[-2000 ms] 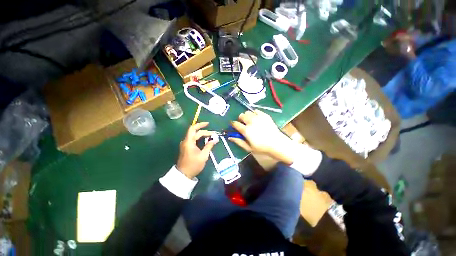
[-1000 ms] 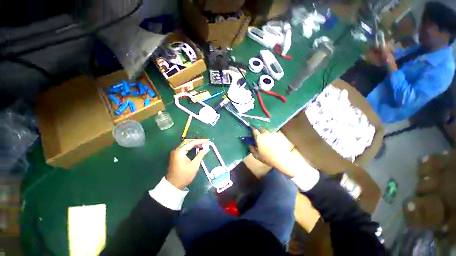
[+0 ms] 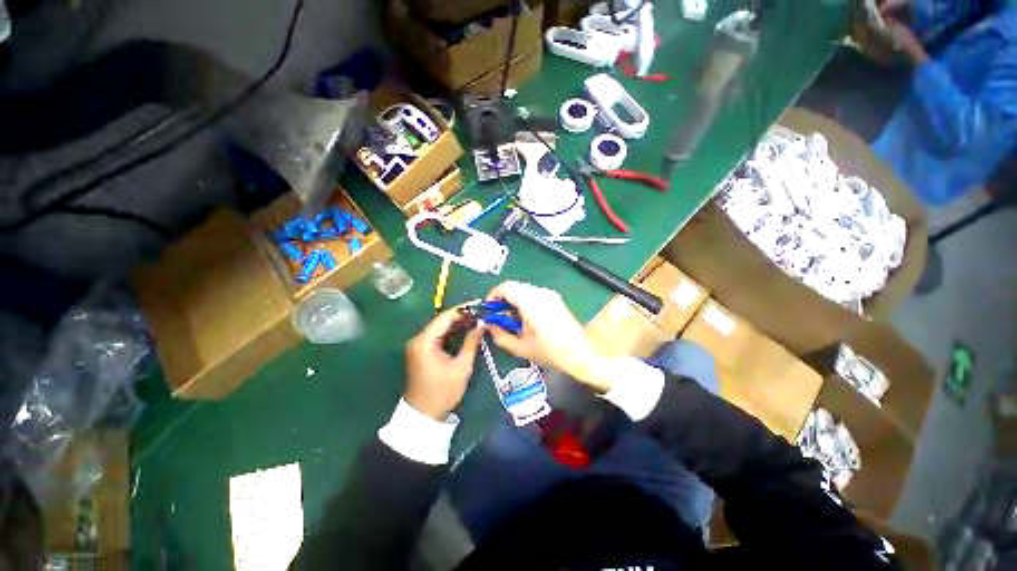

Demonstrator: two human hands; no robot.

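Note:
My left hand [image 3: 438, 363] pinches the loop end of an open white housing shell [image 3: 522, 393], which has a blue-and-white patch in its solid end. My right hand [image 3: 543, 332] is closed around blue-handled cutters [image 3: 499, 317], whose tip is at the loop end by my left fingertips. The tip and any small part there are hidden by the fingers. Another white loop shell [image 3: 483, 252] lies on the bench beyond my hands. A hammer [image 3: 591, 268] with a black grip lies right of it, and a yellow stick [image 3: 443, 286] lies just beyond my left hand.
Green bench [image 3: 368, 446]. Blue cylinders [image 3: 320, 243] in a carton, a plastic cup [image 3: 329, 317] and a jar [image 3: 391, 280] are at left. Red-handled pliers [image 3: 611, 199] and white rings [image 3: 608, 152] lie beyond. A carton of white parts [image 3: 820, 218] stands right, near a person in blue [image 3: 959, 112].
My right hand has come in with the blue cutters from the right to the loop end at my left fingers. The hammer's grip is now uncovered. The view has shifted.

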